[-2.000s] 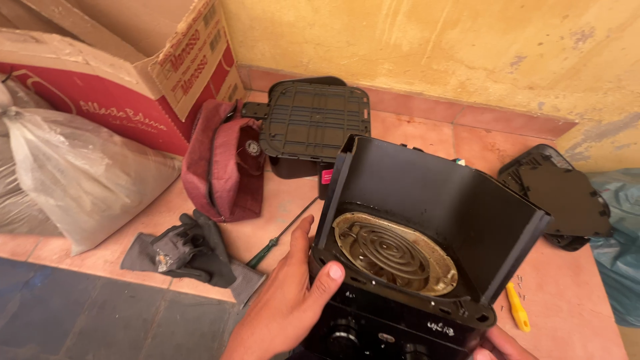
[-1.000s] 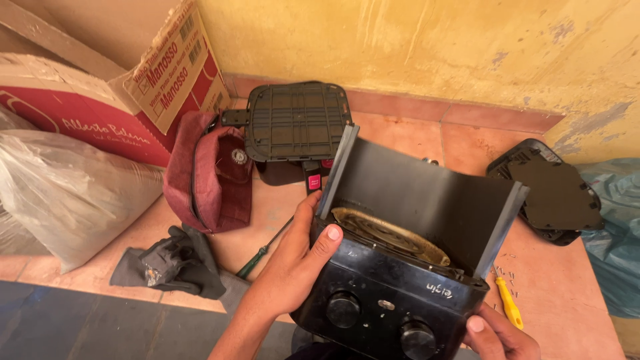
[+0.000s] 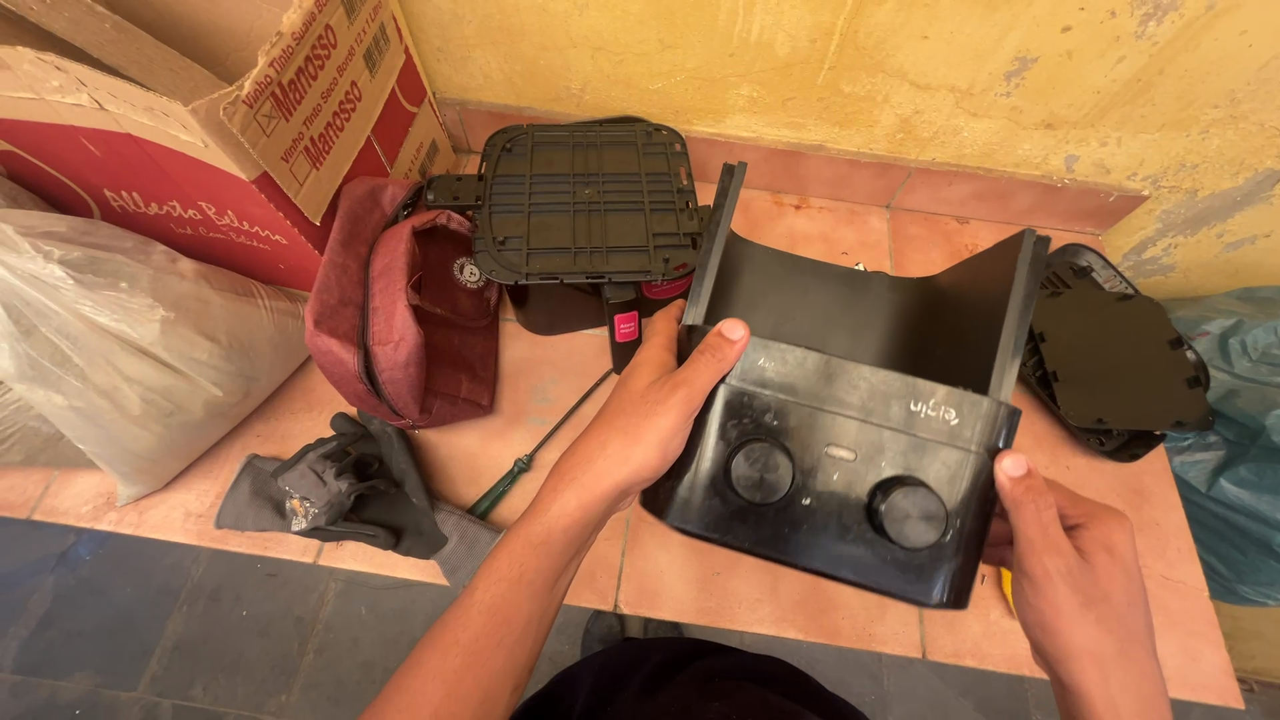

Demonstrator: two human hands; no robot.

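Note:
My left hand (image 3: 655, 405) grips the left edge of a black air fryer housing (image 3: 840, 490), and my right hand (image 3: 1065, 550) grips its right side. The housing is tilted so its front panel with two round knobs faces me; a curved black wall rises behind the panel. Its inside is mostly hidden. A flat black ribbed plastic panel (image 3: 588, 205) lies behind and left, over a black part with a handle (image 3: 625, 325). Near my left forearm, a green-handled screwdriver (image 3: 505, 483) rests on the tiled ledge. A yellow handle (image 3: 1007, 588) peeks out beside my right hand.
A maroon fabric bag (image 3: 400, 310), dark work gloves (image 3: 345, 490), a filled plastic sack (image 3: 150, 350) and a cardboard box (image 3: 180, 180) stand or lie left. Black plastic parts (image 3: 1110, 350) and a blue-green plastic bag (image 3: 1235, 430) are right. The yellow wall runs behind the ledge (image 3: 760, 580).
Both hands have tilted the housing, so its knobbed front now faces me and the round metal heating part seen inside before is hidden. The housing now covers most of the yellow handle.

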